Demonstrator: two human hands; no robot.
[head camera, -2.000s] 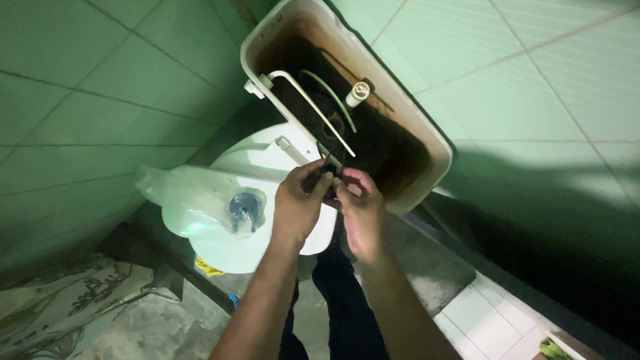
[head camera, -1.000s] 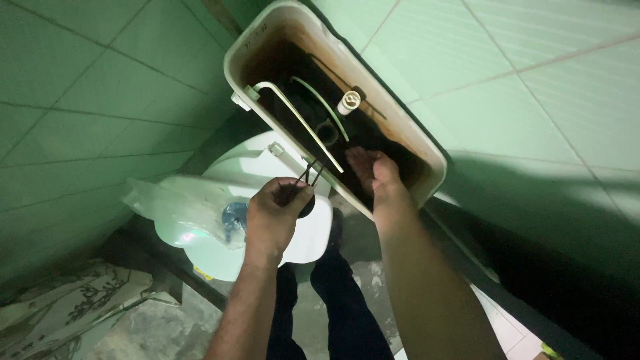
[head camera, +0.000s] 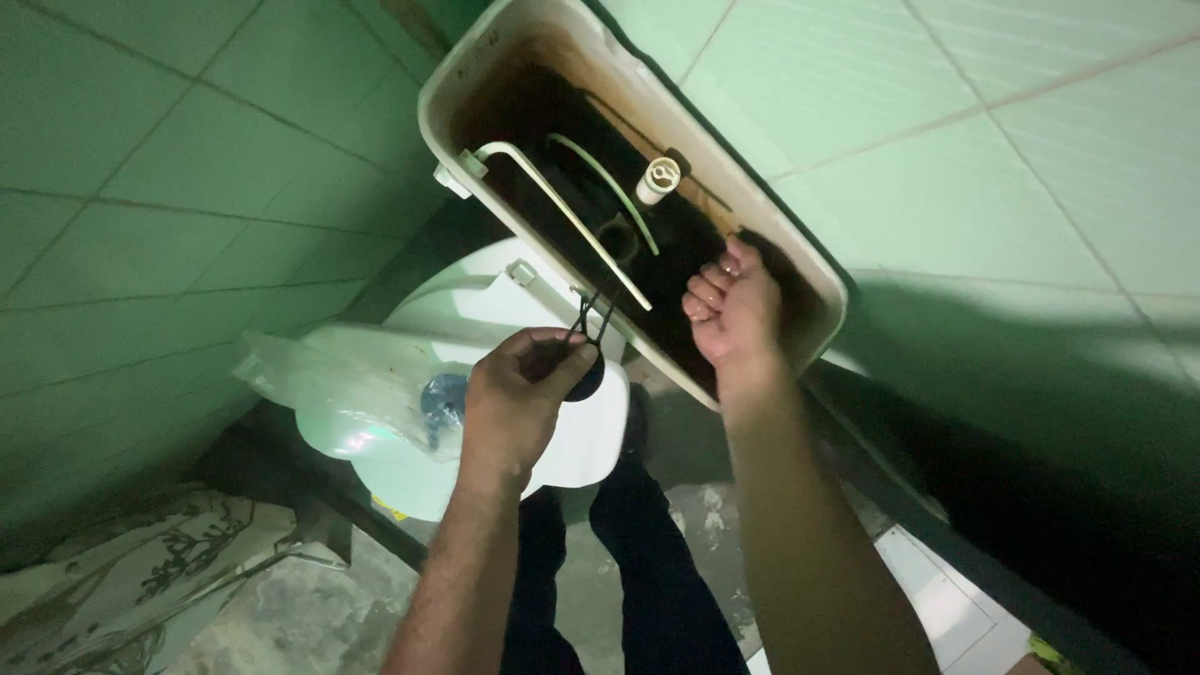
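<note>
My left hand (head camera: 530, 389) pinches a round black flapper (head camera: 585, 375) with thin black straps, just outside the near rim of the open toilet tank (head camera: 820, 291). Over the tank's right part is my right hand (head camera: 736, 305), wet, its fingers curled; whether it holds anything is hard to tell. Inside the tank, a white flush lever arm (head camera: 562, 202) slants from the left wall, beside a pale refill tube (head camera: 614, 183) and an upright white valve (head camera: 658, 178). The round drain outlet (head camera: 617, 242) shows dimly at the tank's bottom.
Below the tank is the closed white toilet lid (head camera: 591, 441), with a clear plastic bag (head camera: 352, 375) holding something blue on its left side. Green tiled walls (head camera: 1059, 187) stand on both sides. A patterned sheet (head camera: 187, 553) lies at lower left, and white tiles (head camera: 947, 600) at lower right.
Two seconds ago both hands were together at the black piece by the near rim. My right hand has moved away from it to over the tank's right part, while my left keeps hold.
</note>
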